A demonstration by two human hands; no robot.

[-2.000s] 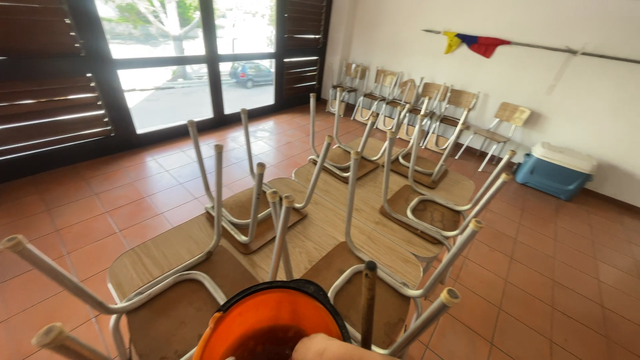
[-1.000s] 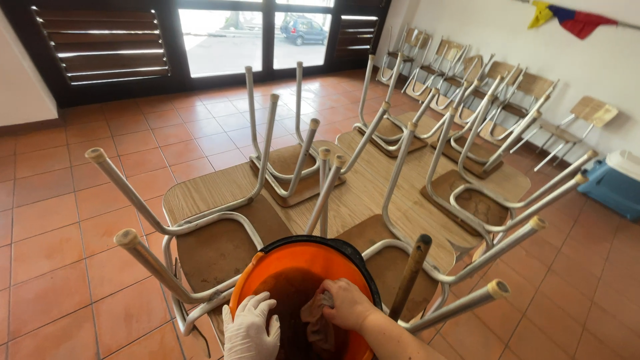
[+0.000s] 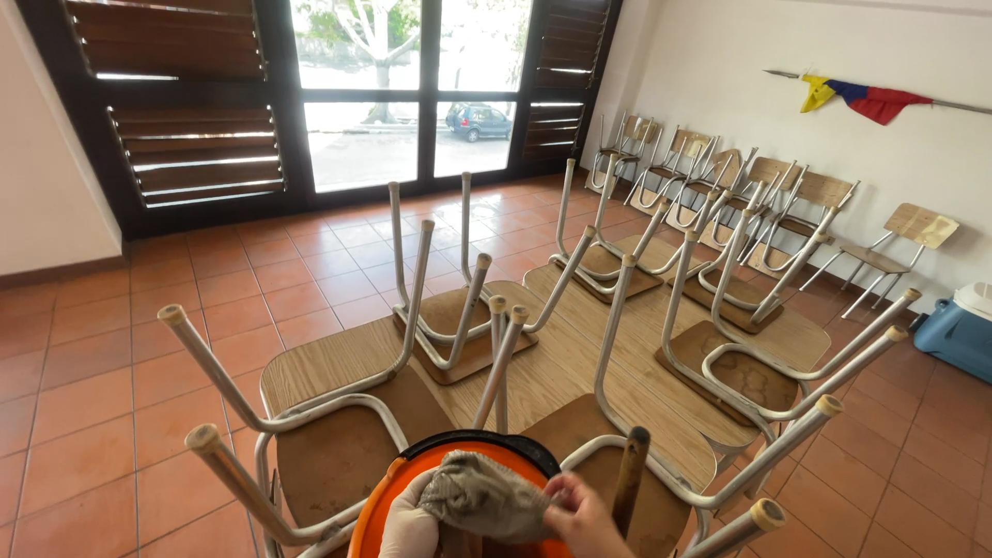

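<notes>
Near the bottom centre is an orange bucket point(image 3: 377, 511) with a black rim. Over its mouth my two hands hold a bunched grey cloth point(image 3: 484, 496). My left hand point(image 3: 407, 523), in a pale glove, grips the cloth's left end. The cloth's right end is pinched by my bare right hand point(image 3: 581, 515). Just right of the bucket, a worn wooden handle point(image 3: 632, 480) stands nearly upright; its lower end is hidden. The inside of the bucket is mostly covered by the cloth and hands.
Upturned chairs point(image 3: 349, 457) with metal legs rest on wood-topped tables point(image 3: 558, 349) ahead. More chairs point(image 3: 883, 256) line the right wall, near a blue cooler point(image 3: 953, 333). A yellow, blue and red flag point(image 3: 876, 101) hangs on a pole above. Windows point(image 3: 360, 147) stand beyond the tiled floor point(image 3: 178, 387).
One second ago my hands were down in the bucket with the cloth in my right hand. Now the cloth is raised above the mouth, held between both hands.
</notes>
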